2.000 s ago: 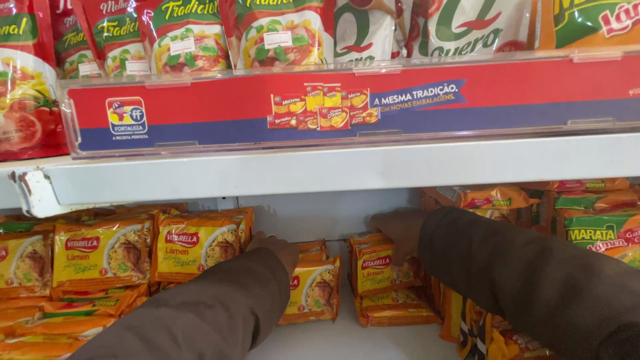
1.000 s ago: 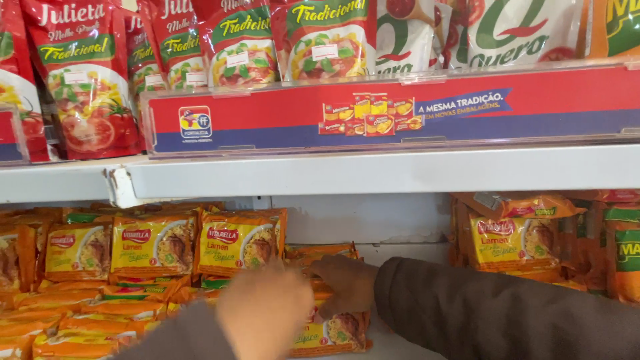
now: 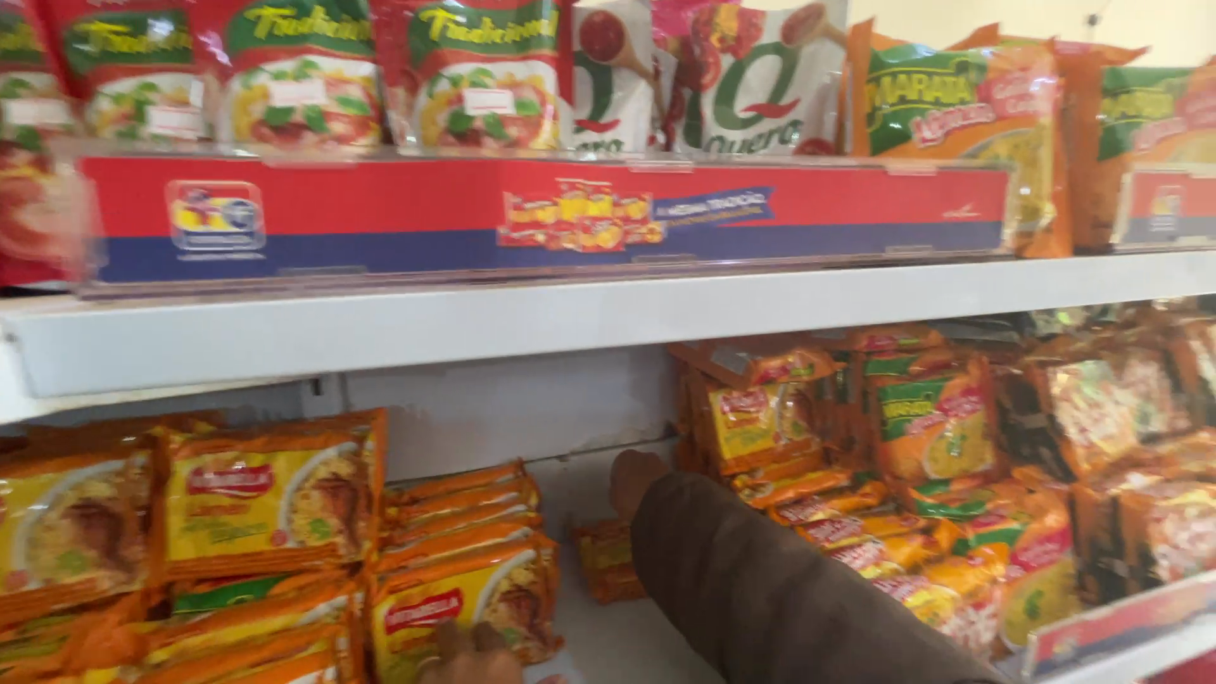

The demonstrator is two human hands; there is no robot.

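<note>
My left hand is at the bottom edge, its fingers against the front of an orange and yellow Vitarella instant noodle packet. Behind that packet runs a row of similar packets on the lower shelf. My right hand reaches to the back of the shelf, mostly hidden by its dark sleeve. Just below it lies a small stack of orange noodle packets; whether the hand touches them cannot be told.
More Vitarella packets stand at left. Marata noodle packets fill the right side. Above is the white shelf edge with a red and blue display strip; sauce pouches stand behind it.
The right hand has moved right, away from the row of packets where it was one second ago. The left hand is lower in view, at the front packet. The view has shifted right and nearer.
</note>
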